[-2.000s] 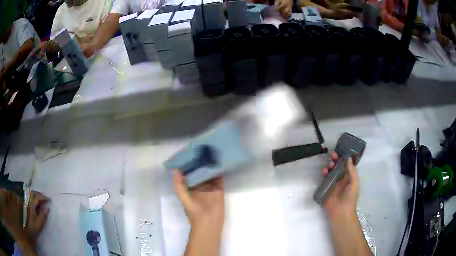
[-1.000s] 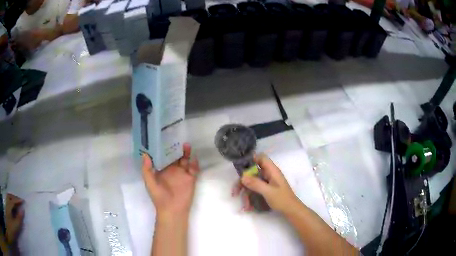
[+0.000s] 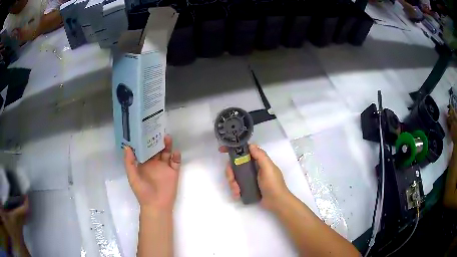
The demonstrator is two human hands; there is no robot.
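My left hand (image 3: 155,178) holds the light blue retail box (image 3: 142,100) upright by its bottom end. The box's top flaps stand open, and its front shows a dark fan picture. Small text covers its right side. My right hand (image 3: 263,175) holds the dark grey mini fan (image 3: 244,175) by its handle, with the fan head up and its round grille facing me. A yellow label (image 3: 242,159) sits on the handle just below the head. The fan is to the right of the box, apart from it.
Dark cup-like housings (image 3: 240,30) stand in a row at the back, with finished boxes (image 3: 95,22) to their left. Black strips (image 3: 260,116) lie behind the fan. A black bench device with a green spool (image 3: 411,146) stands at right. Another person's hand (image 3: 15,213) is at far left.
My left hand has raised the box from tilted to upright. My right hand has turned the fan from lying slanted to head up, grille towards me. The view has shifted.
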